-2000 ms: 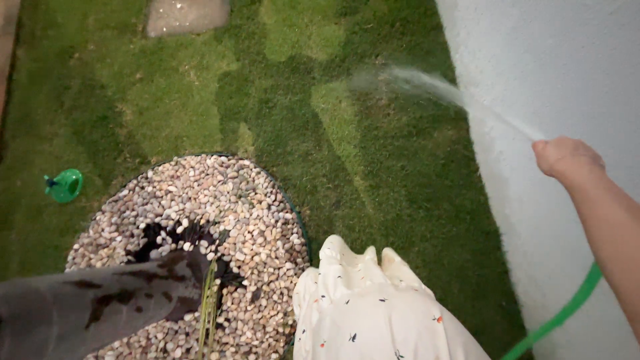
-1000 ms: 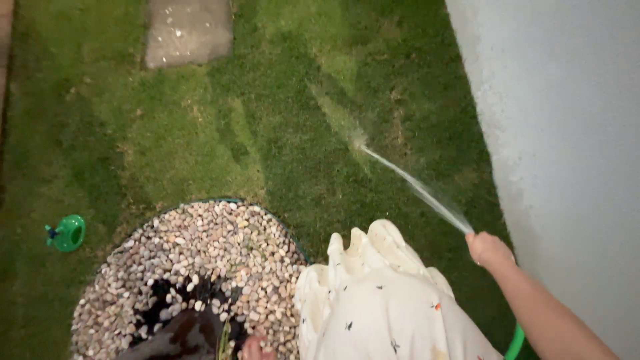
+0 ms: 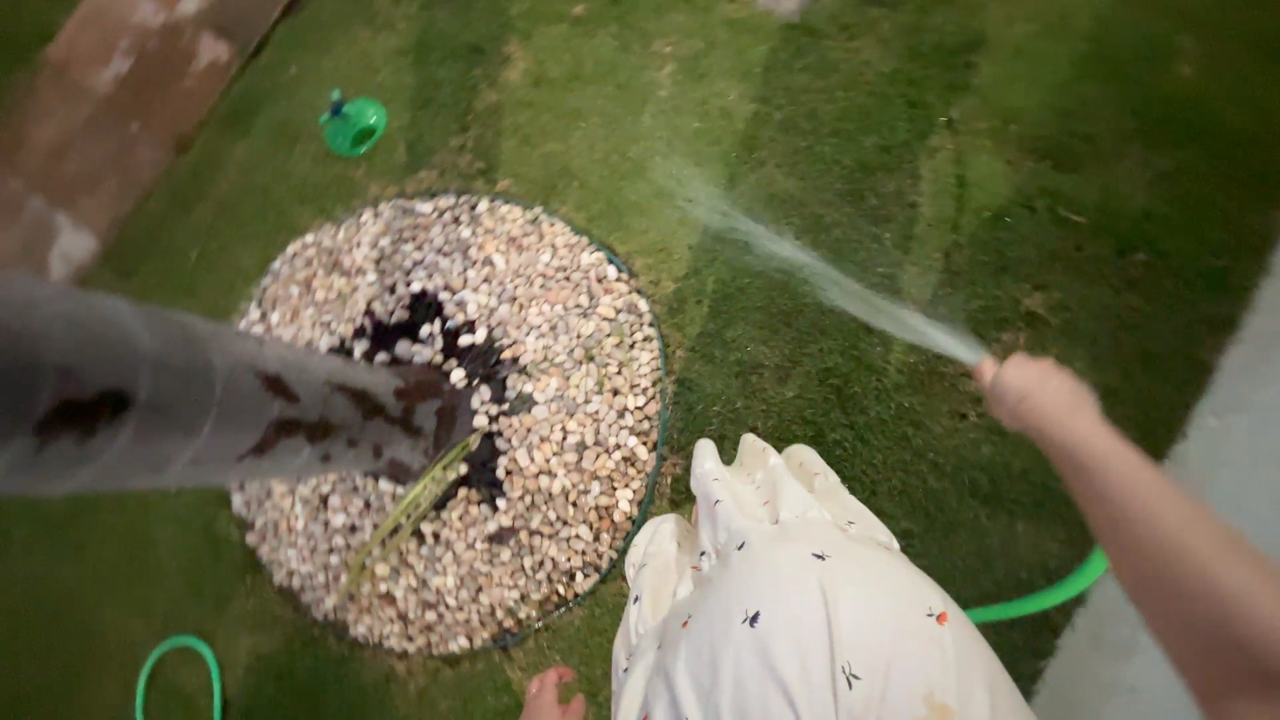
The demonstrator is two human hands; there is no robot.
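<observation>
My right hand (image 3: 1040,395) is closed at the right of the head view, and a spray of water (image 3: 840,285) leaves its fingertips toward the upper left, over the lawn. The hose end inside the hand is hidden; a green garden hose (image 3: 1045,598) shows below my forearm. Only part of my left hand (image 3: 553,695) shows at the bottom edge, beside the cream printed garment (image 3: 800,610), its fingers slightly bent, with no object visible in it.
A ring of pebbles (image 3: 590,420) surrounds a tree trunk (image 3: 200,390) at left. Beyond it a green plastic object (image 3: 355,126) lies on grass near a paved strip (image 3: 110,110). A hose loop (image 3: 180,645) lies lower left. A pale surface (image 3: 1220,500) borders the right side.
The view has shifted left, showing more trunk and pebbles. The water stream looks broader than one second ago. My left hand has moved out from beside the trunk.
</observation>
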